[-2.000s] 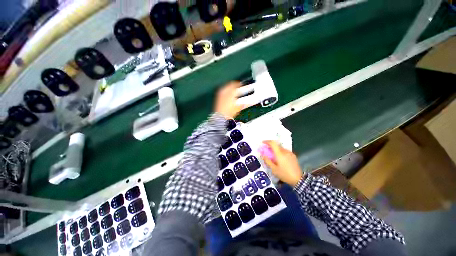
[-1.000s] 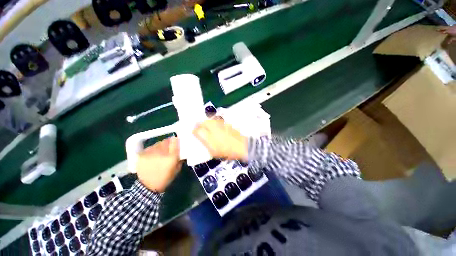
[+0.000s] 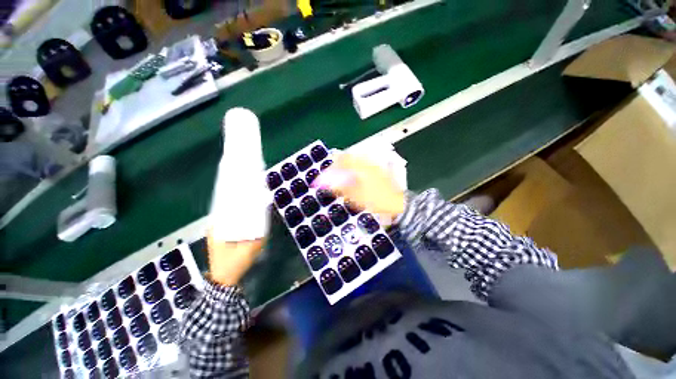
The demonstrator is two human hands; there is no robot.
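Note:
A white camera housing (image 3: 241, 178) stands near upright in my left hand (image 3: 234, 259), which grips its lower end. My right hand (image 3: 363, 185) is over the upper right part of the near sticker sheet (image 3: 361, 280), with a blurred bit of the pink pad (image 3: 331, 180) at its fingertips. The sheet carries rows of black front panels. Loose white papers (image 3: 391, 158) lie partly under and behind my right hand. The fingers of both hands are blurred.
Another white camera (image 3: 400, 81) lies on the green belt beyond, and one (image 3: 100, 196) at left. A second sticker sheet (image 3: 189, 255) lies lower left. Open cartons (image 3: 630, 155) stand at right. A white tray (image 3: 148, 111) and black rounded parts (image 3: 118, 31) are across the belt.
The housing has moved left, away from my right hand, and turned; its loop bracket no longer shows. My right hand has left the housing and moved right over the sheet. More of the near sheet is visible.

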